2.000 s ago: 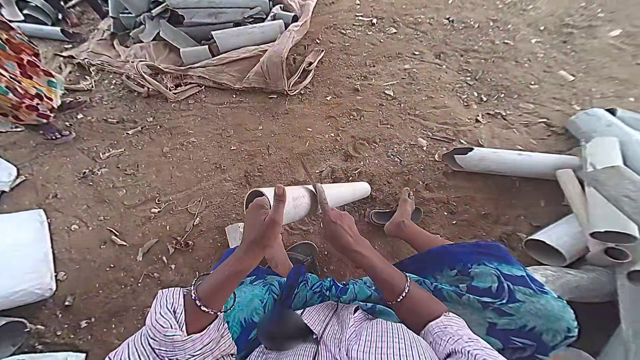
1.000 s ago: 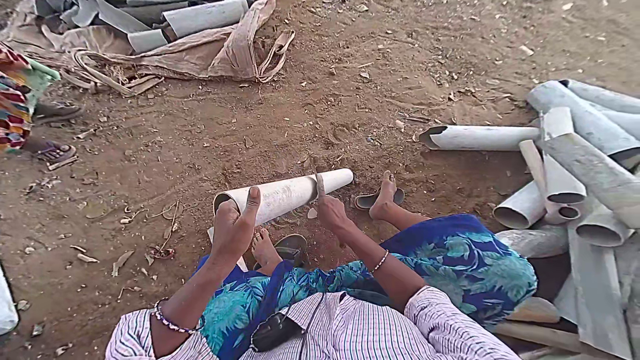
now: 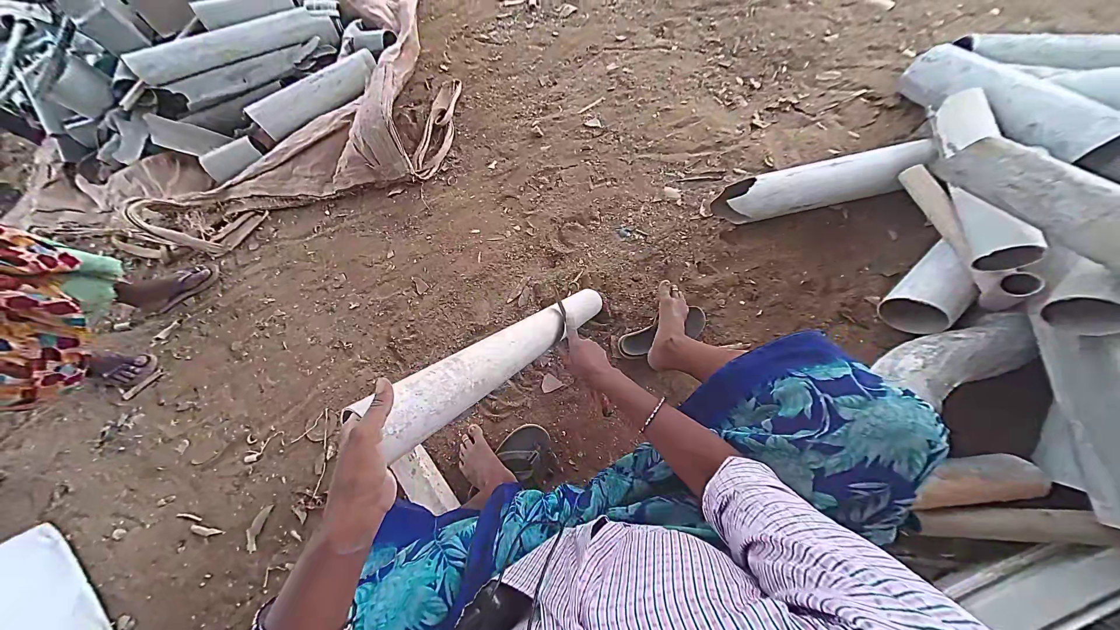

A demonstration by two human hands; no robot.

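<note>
A long pale hollow tube (image 3: 477, 372), probably plastic pipe, slants above my feet with its wider open end at the left. My left hand (image 3: 366, 455) grips that wider end, thumb on top. Close to the narrower far end, my right hand (image 3: 584, 357) is closed on a thin dark curved blade (image 3: 563, 322), which lies across the tube's surface. The blade's handle is hidden in the fingers. Under the tube's left end a flat pale piece (image 3: 424, 481) rests beside my left foot.
Pale pipes (image 3: 831, 179) are heaped at the right. Split pipe pieces (image 3: 227, 48) lie on a brown sack cloth (image 3: 350, 149) at the upper left. A person in patterned cloth (image 3: 44, 324) stands at the left edge. A white object (image 3: 48, 582) lies lower left.
My right hand and the blade have moved away from my left hand, along the tube to its narrower end. The tube is tilted more steeply than before. The view has shifted.
</note>
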